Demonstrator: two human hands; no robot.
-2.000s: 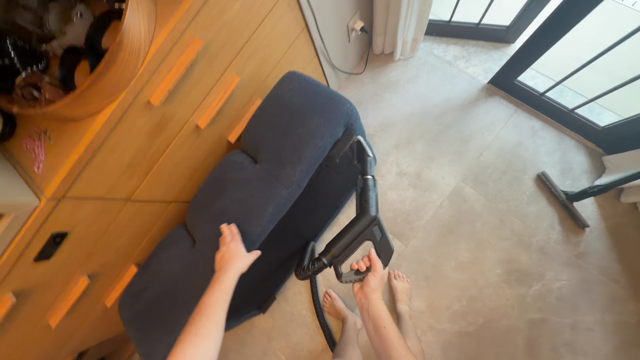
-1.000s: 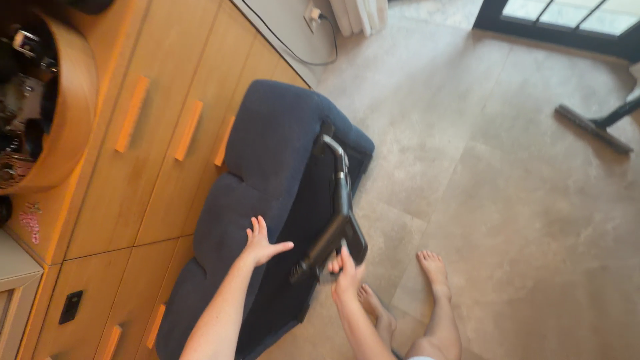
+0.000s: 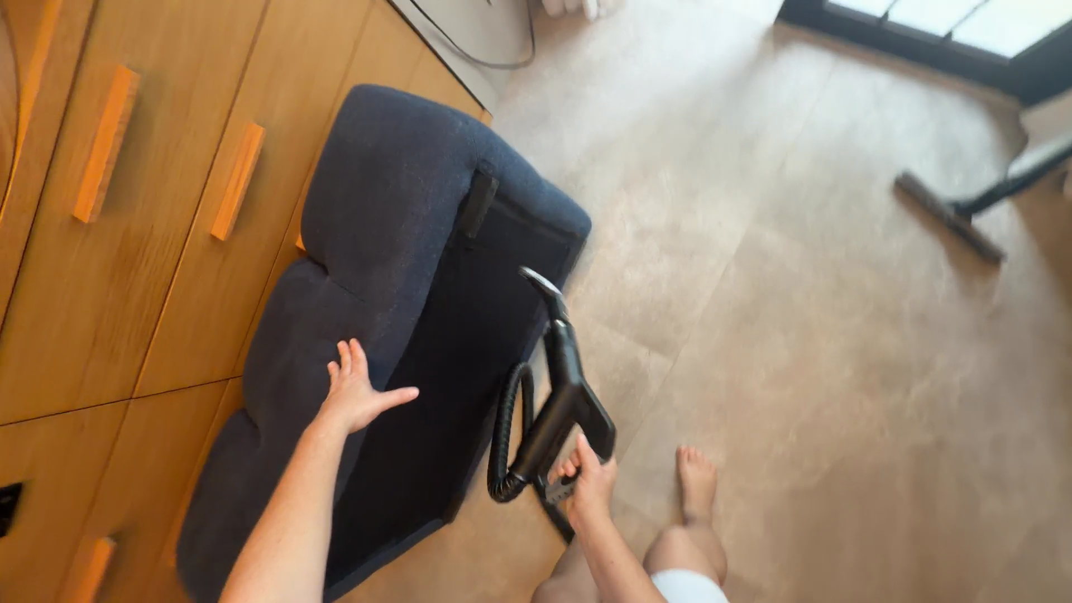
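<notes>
A dark blue upholstered cushioned piece (image 3: 377, 193) stands tilted against wooden drawers, its black underside (image 3: 452, 335) facing the floor side. On its padded edge lies my left hand (image 3: 360, 394), fingers spread and thumb out, holding nothing. My right hand (image 3: 588, 477) grips the handle of a black vacuum-type hand tool (image 3: 557, 419) with a ribbed hose (image 3: 502, 444) and a narrow curved nozzle (image 3: 544, 285). The nozzle is over the lower border of the black underside; whether it touches is unclear. A short black foot (image 3: 478, 203) sticks out near the top of the underside.
Wooden drawer fronts (image 3: 193, 276) with bar handles fill the left. A cable (image 3: 494, 63) hangs at the top. On the tiled floor (image 3: 804, 352), a floor-cleaning head (image 3: 950, 219) on a pole lies at the right, below a dark-framed glass door (image 3: 921, 42). My bare foot (image 3: 697, 477) is beside the tool.
The nozzle has moved away from the top end of the upholstered piece, down toward me, uncovering the black foot. My left hand stays spread on the padding.
</notes>
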